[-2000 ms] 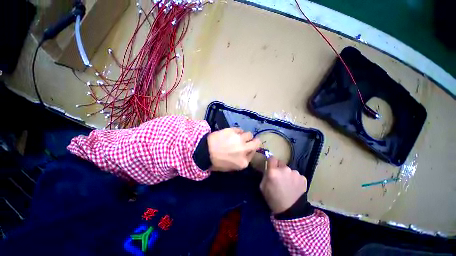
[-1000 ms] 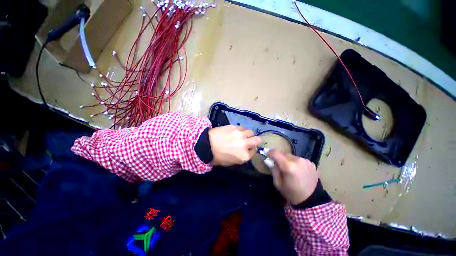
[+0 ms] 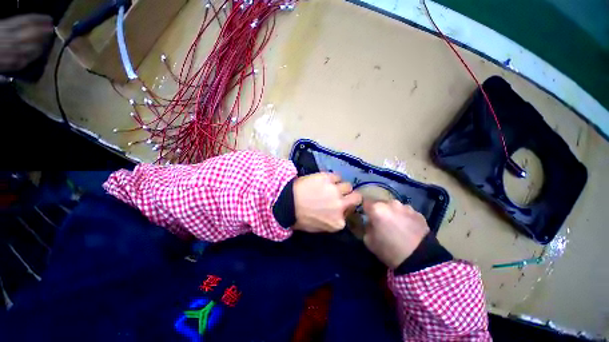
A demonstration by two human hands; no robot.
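Note:
A black plastic panel [image 3: 417,199] with a round opening lies on the tan bench in front of me, its hollow side up. My left hand [image 3: 325,202] and my right hand [image 3: 395,230] meet over the opening, fingers bent and pinched close together. What the fingertips hold is too small and hidden to tell for certain. A second black panel [image 3: 475,143] lies at the right, with a red lead wire [image 3: 491,100] running into its round hole.
A bundle of red wires [image 3: 217,93] with white ends lies at the left. Beyond it are a cardboard box [image 3: 143,33] and a black-handled tool [image 3: 95,19] with a cord. A green stick [image 3: 517,264] lies at the right. Another person's hand [image 3: 23,43] shows at the upper left edge.
The white and dark piece seen between my fingertips is now hidden, and my hands are closer together. Another person's hand has appeared at the upper left. The view has shifted slightly.

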